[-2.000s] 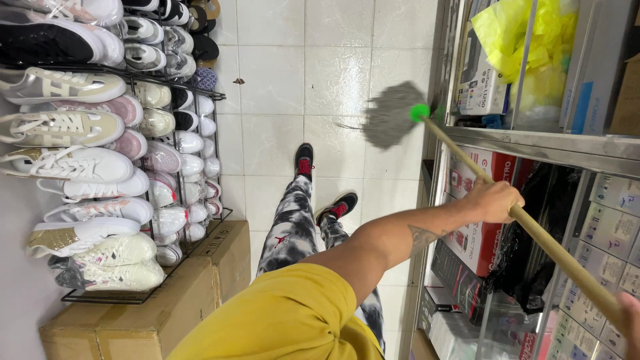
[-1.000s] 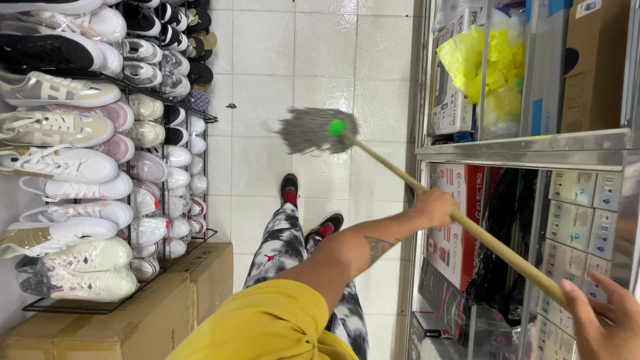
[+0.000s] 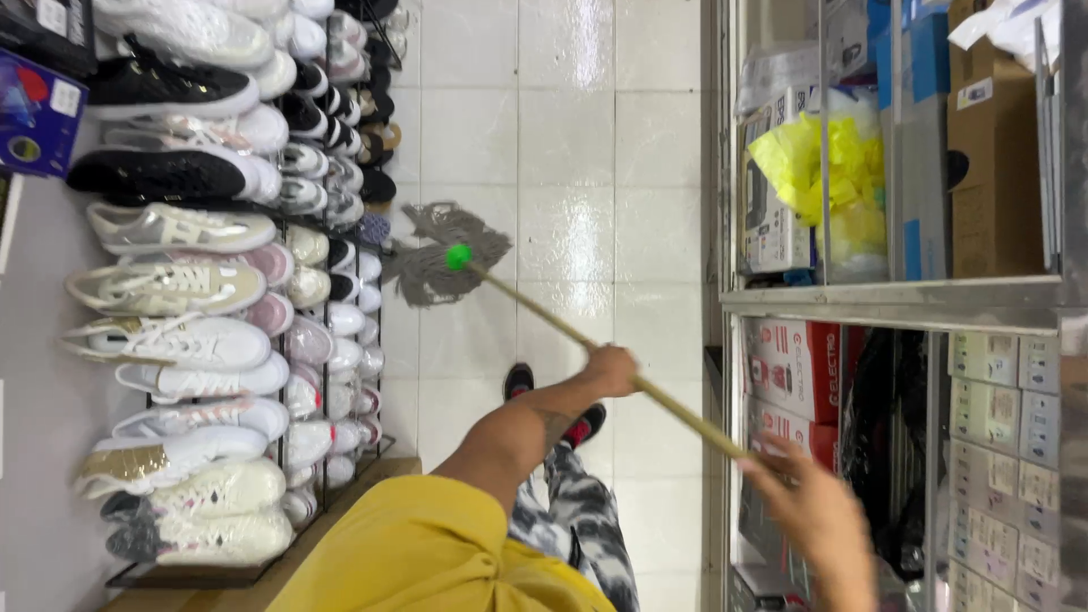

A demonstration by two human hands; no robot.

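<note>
A string mop with grey strands (image 3: 446, 255) and a bright green socket (image 3: 458, 257) rests on the tiled floor, its strands spread close beside the shoe rack's foot. From the socket its wooden handle (image 3: 544, 314) slants down to the right. My left hand (image 3: 612, 371) is closed around the handle near its middle, the tattooed forearm reaching across from a yellow sleeve. Near the handle's upper end is my right hand (image 3: 803, 501), blurred, with thumb and fingers on either side of the wood. The tip of the handle is hidden by that hand.
A wire rack of plastic-wrapped shoes (image 3: 183, 289) lines the left side, with cardboard boxes (image 3: 340, 518) below. Metal-framed glass display cases (image 3: 892, 297) holding boxes and a yellow plastic bag (image 3: 820, 166) line the right. My shoes (image 3: 518, 381) stand on white floor tiles (image 3: 565, 229) between them.
The mop head has swept left across the floor, from beside the display case to the shoe rack. Both hands have moved left with the handle. The right hand's fingers, spread one second ago, are now around it.
</note>
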